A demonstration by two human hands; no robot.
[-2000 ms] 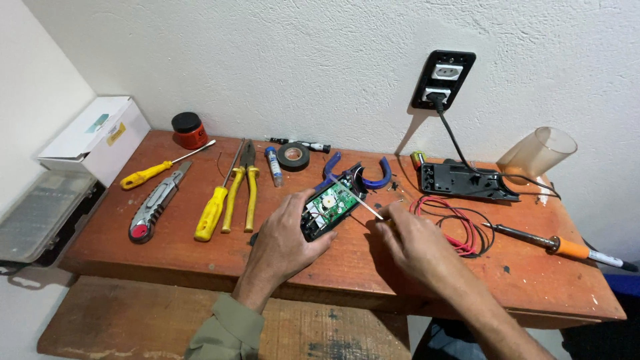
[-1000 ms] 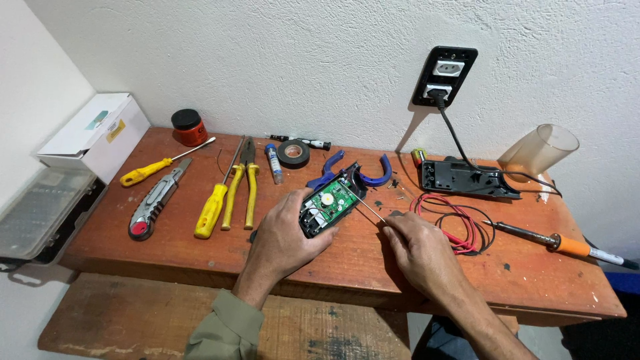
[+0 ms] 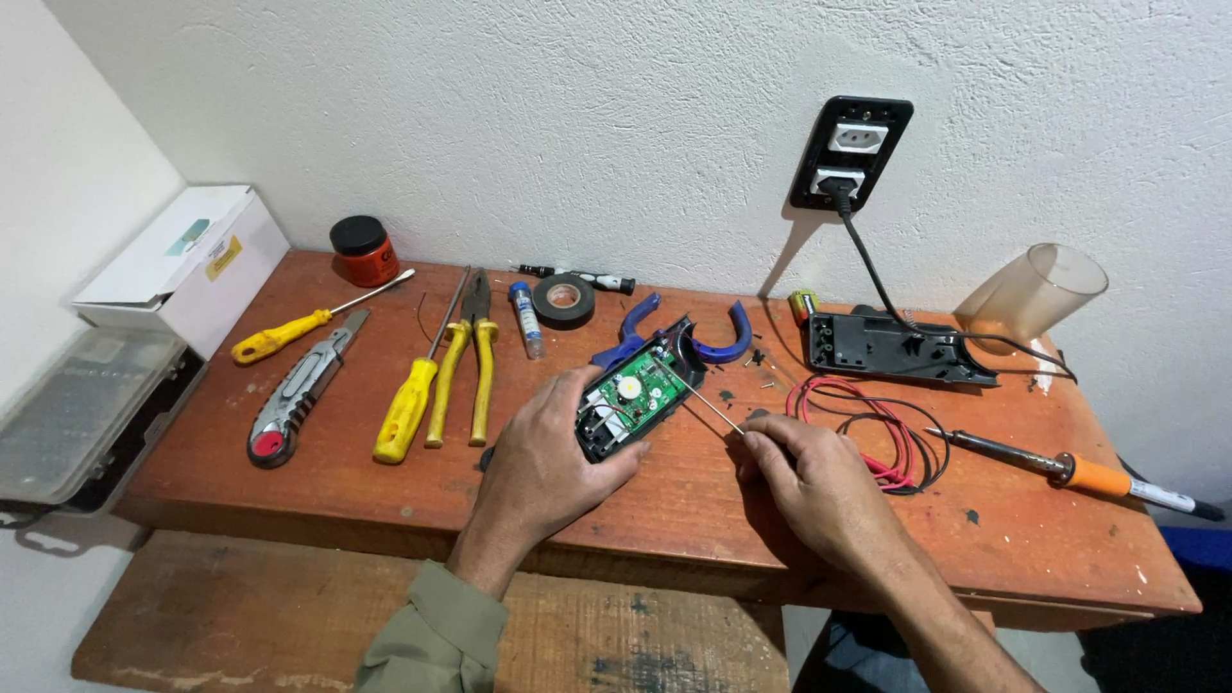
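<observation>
My left hand (image 3: 553,462) grips the lower end of an opened black device housing with a green circuit board (image 3: 635,390) inside. Between the thumb and fingers of my right hand (image 3: 804,472) is a thin metal rod (image 3: 710,402), whose far end reaches the upper right part of the board; its handle, if any, is hidden in the hand. Blue curved jaws or handles (image 3: 727,337) lie around the housing's far end; whether they join it cannot be told. The other black housing half (image 3: 895,351) lies at the back right, beside red and black test leads (image 3: 895,423).
An orange-handled soldering iron (image 3: 1088,474) lies right, near a translucent cup (image 3: 1039,294). Left are yellow-handled pliers (image 3: 462,366), yellow screwdrivers (image 3: 409,409) (image 3: 284,337), a utility knife (image 3: 303,395), electrical tape (image 3: 563,302) and a red jar (image 3: 366,255). A cord hangs from the wall outlet (image 3: 852,154).
The rod in my right hand has tilted and its tip has shifted on the board, with the hand slightly lower than two seconds ago. My left hand keeps its hold on the housing.
</observation>
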